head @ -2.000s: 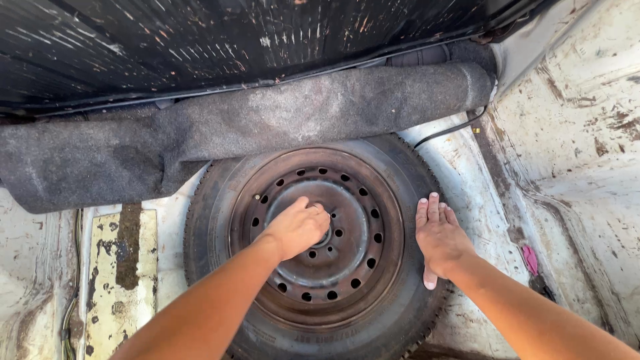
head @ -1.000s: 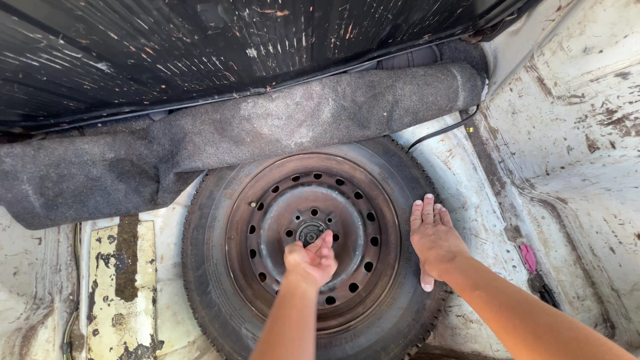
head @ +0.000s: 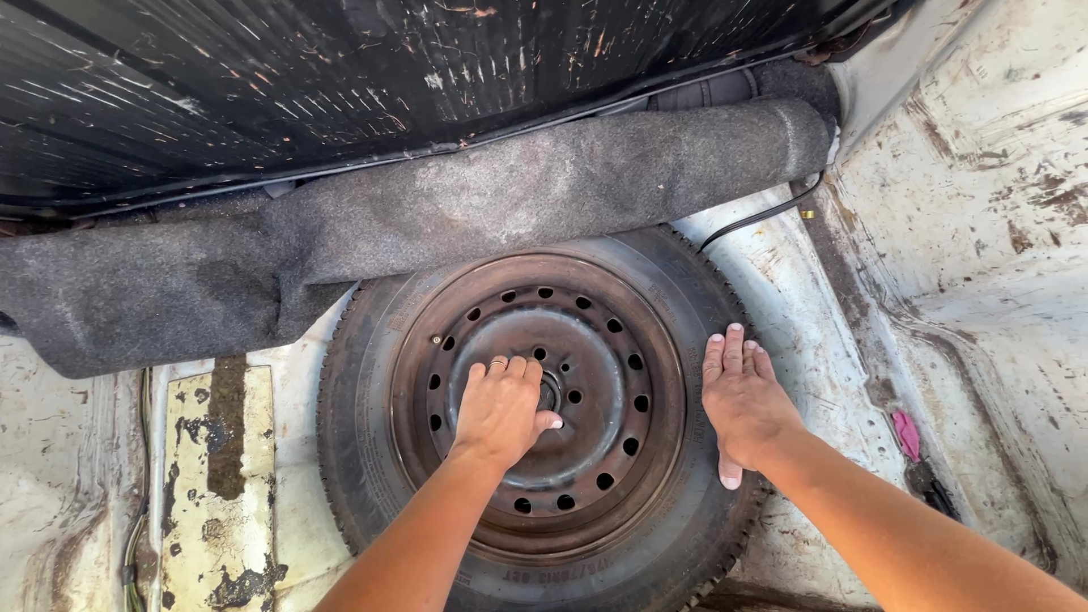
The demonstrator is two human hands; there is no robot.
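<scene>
A spare tire with a rusty steel wheel lies flat in the car's trunk well. My left hand is at the wheel's center, its fingers bent beside the round hub fastener, which they partly cover; whether they grip it cannot be told. Flat on the tire's right sidewall rests my right hand, palm down, holding nothing, with its thumb pointing toward me.
Folded grey trunk carpet overlaps the tire's far edge. Behind it stands a dark, scratched panel. A black cable runs at the right, and a pink scrap lies near the right wall. Wires run along the left.
My left hand has turned at the hub: one second ago it was palm up just below the center, and now its back faces up. The right hand has stayed on the tire.
</scene>
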